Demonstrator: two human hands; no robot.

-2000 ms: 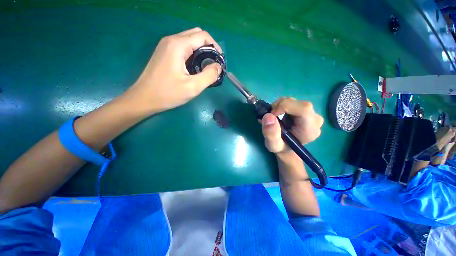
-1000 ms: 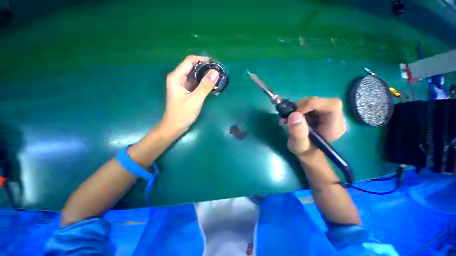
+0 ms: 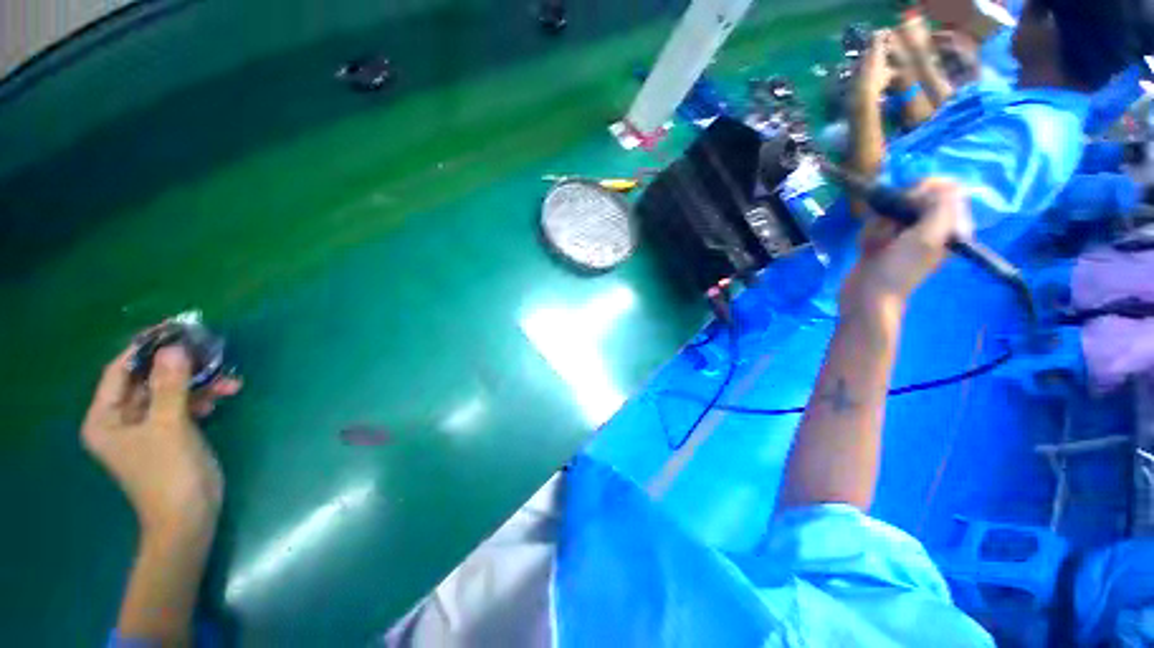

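Note:
My left hand point(image 3: 158, 430) is at the far left over the green bench and grips a round black unit point(image 3: 190, 352) with silvery bits, thumb on top. My right hand point(image 3: 905, 247) is raised at the upper right, beyond the bench edge, shut around the black handle of the soldering iron point(image 3: 896, 203). The iron points up and left, toward the black soldering station point(image 3: 715, 209); its tip is blurred. The iron's black cable hangs in a loop below.
A round dish with a grey speckled disc point(image 3: 589, 225) lies left of the station, a thin yellow tool point(image 3: 618, 185) beside it. A pale bar point(image 3: 683, 63) stands behind. Dark units point(image 3: 367, 74) lie on the far side. Another person in a blue smock point(image 3: 1000, 152) works at upper right.
The view has turned right. My right hand has carried the iron away from the unit, right past the dish to the station side. My left hand still holds the unit.

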